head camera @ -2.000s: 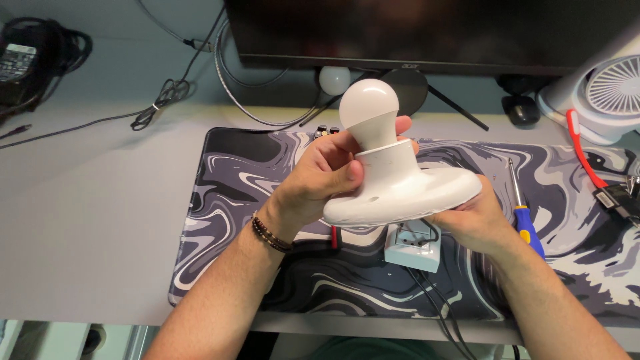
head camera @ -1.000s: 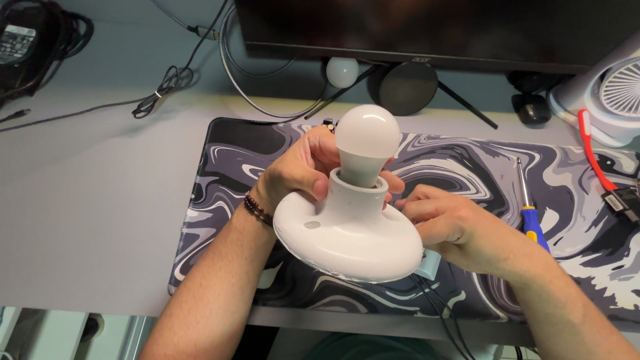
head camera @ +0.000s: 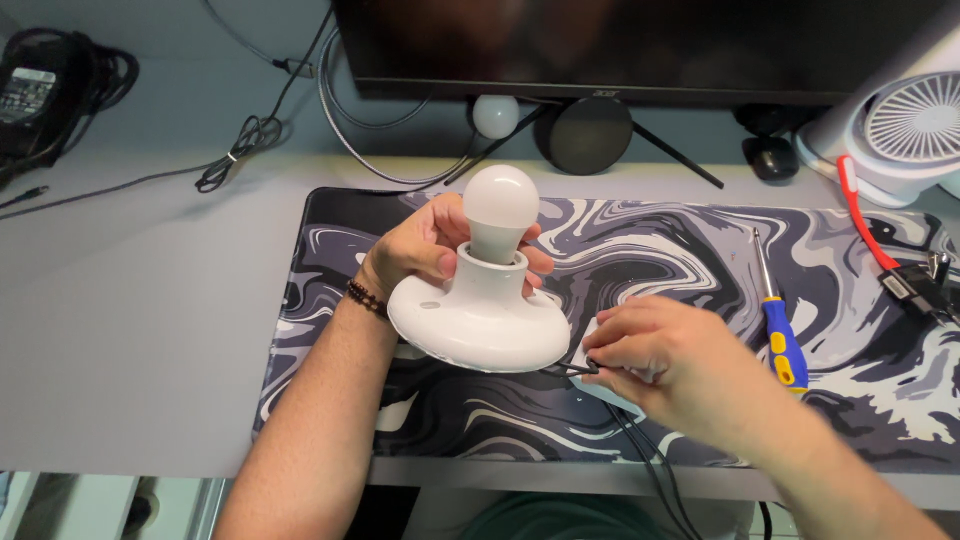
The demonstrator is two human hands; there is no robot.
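My left hand (head camera: 420, 244) grips the neck of a white lamp holder (head camera: 480, 322) with a round base, its thumb in front and fingertips showing behind. A white light bulb (head camera: 500, 199) stands upright in the socket. Black wires (head camera: 574, 369) run from under the base to my right hand (head camera: 645, 349), whose fingertips pinch them. Under and beside that hand is a white box (head camera: 619, 394), partly hidden, with black cables passing below it over the desk edge. A blue and yellow screwdriver (head camera: 784, 337) lies to the right.
Everything is over a marbled desk mat (head camera: 517, 420). Behind it are a monitor (head camera: 600, 49) on its stand, a second bulb (head camera: 495, 116) and a black mouse (head camera: 772, 159). A white fan (head camera: 900, 127) and a red cable (head camera: 862, 217) are at the right, a power adapter (head camera: 30, 97) at the left.
My right hand has left the underside of the lamp base and moved right, and now pinches the wires. The lamp holder has turned in my left hand, its base lower and farther left.
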